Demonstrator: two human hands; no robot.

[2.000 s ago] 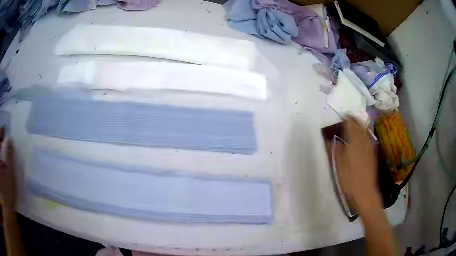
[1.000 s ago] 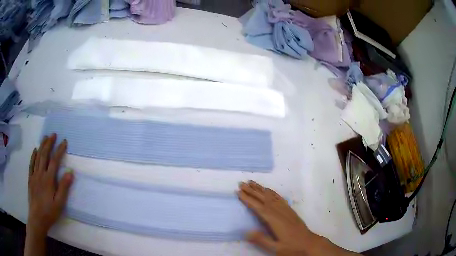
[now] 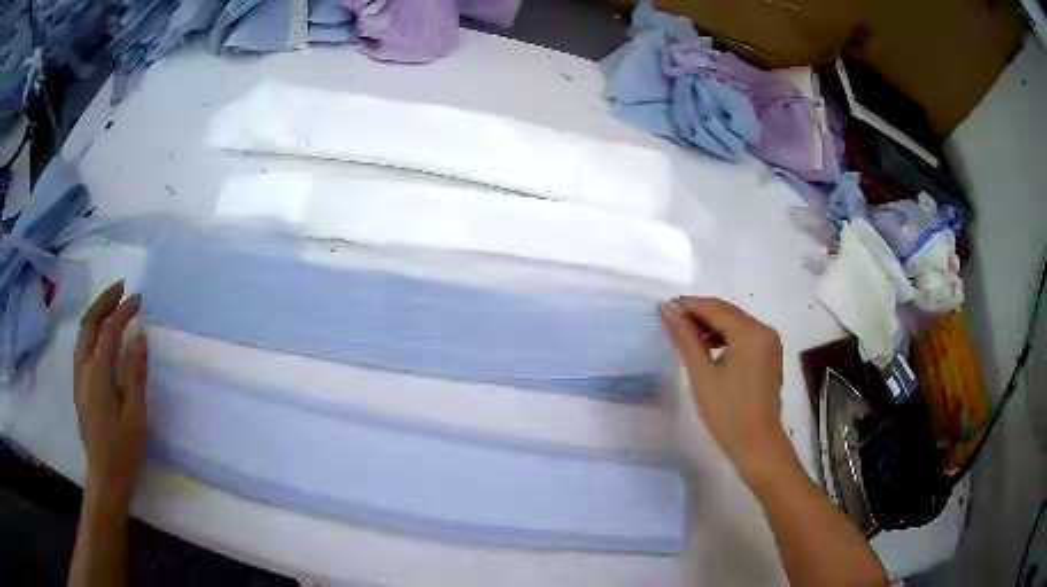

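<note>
Two long stacks of light-blue cut pieces lie across the table. My right hand (image 3: 735, 373) pinches the right end of the far blue stack (image 3: 402, 315) between thumb and fingertips; how many layers it holds I cannot tell. My left hand (image 3: 111, 384) is at the left ends of both stacks, fingers slightly bent; whether it grips a piece I cannot tell. The near blue stack (image 3: 425, 470) has a paler strip along its top. Two bright-white interlining stacks lie beyond, the far one (image 3: 448, 143) and the nearer one (image 3: 482, 224).
The steam iron (image 3: 890, 459) is parked on a dark rest (image 3: 824, 362) at the right. White scraps (image 3: 861, 281) and a yellow-orange bundle (image 3: 951, 384) are beside it. Blue cloth (image 3: 689, 109) and lilac cloth (image 3: 408, 25) lie along the far edge. A blue bundle (image 3: 40, 258) is at left.
My right hand let go of the iron, pressed the near stack, then moved up to the far stack's right end. My left hand came in from the left edge onto the stacks' left ends.
</note>
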